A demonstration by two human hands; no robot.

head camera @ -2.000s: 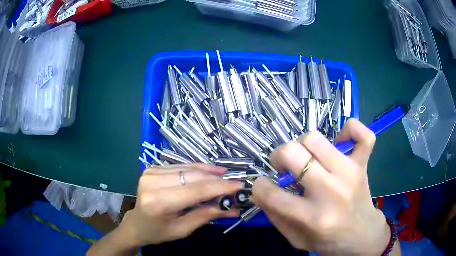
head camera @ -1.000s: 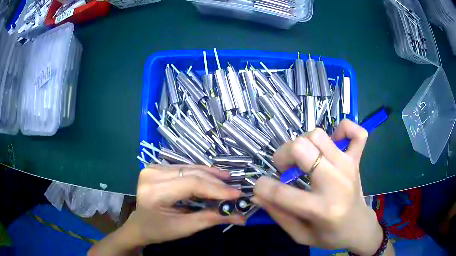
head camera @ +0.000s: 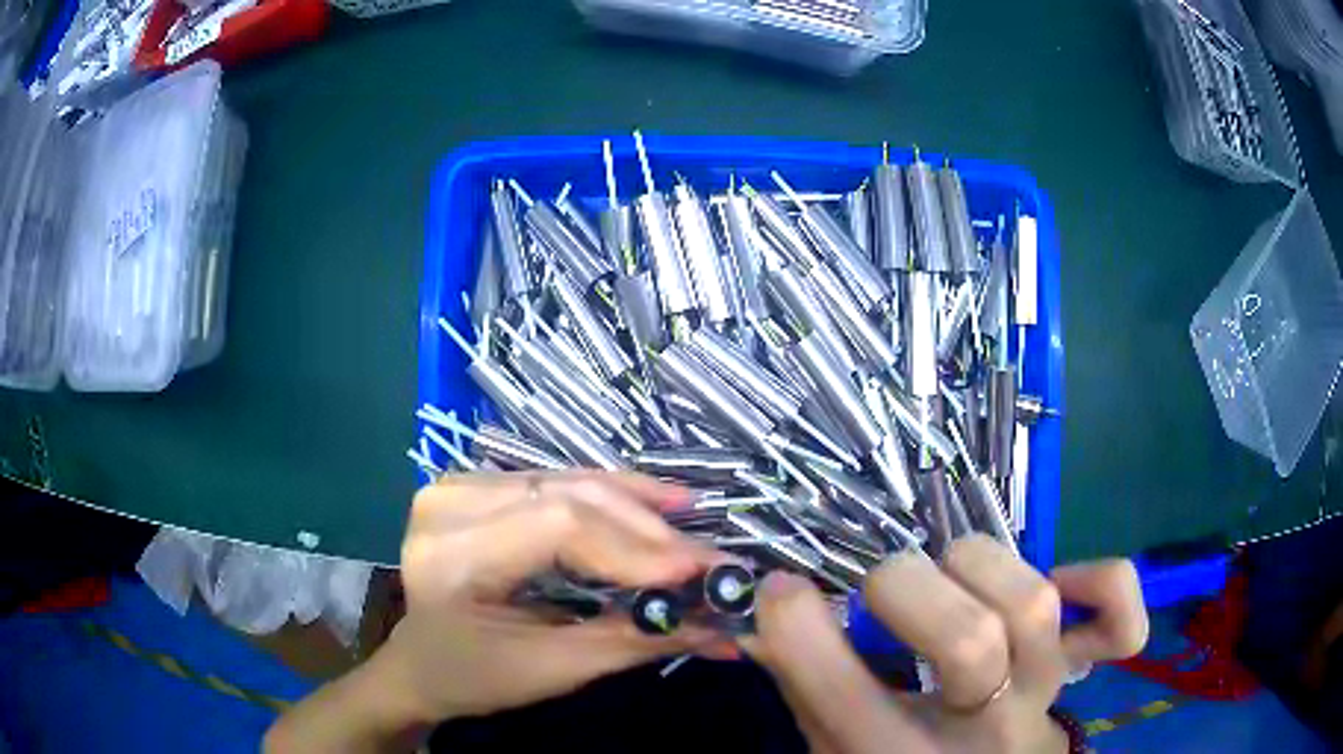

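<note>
My left hand is closed around cylindrical parts at the near edge of the blue parts bin. Two round black end faces with pale centres show at its fingertips, one end face lower left and one at the right. My right hand holds a blue-handled tool lying across its fingers. Its thumb and index finger are at the right end face; whether they grip the part is hard to tell. The tool's tip is hidden. The bin is heaped with silver cylinders with thin pale stems.
Closed clear boxes stand at left, with a red tray above. A packing box is beyond the bin. At right are a clear box of slim parts and a tilted clear container. A whitish bag hangs below the table edge.
My right hand has moved down toward me, with the blue tool now lower and flatter. More of the bin's right side shows. My left hand has barely moved and still holds the parts.
</note>
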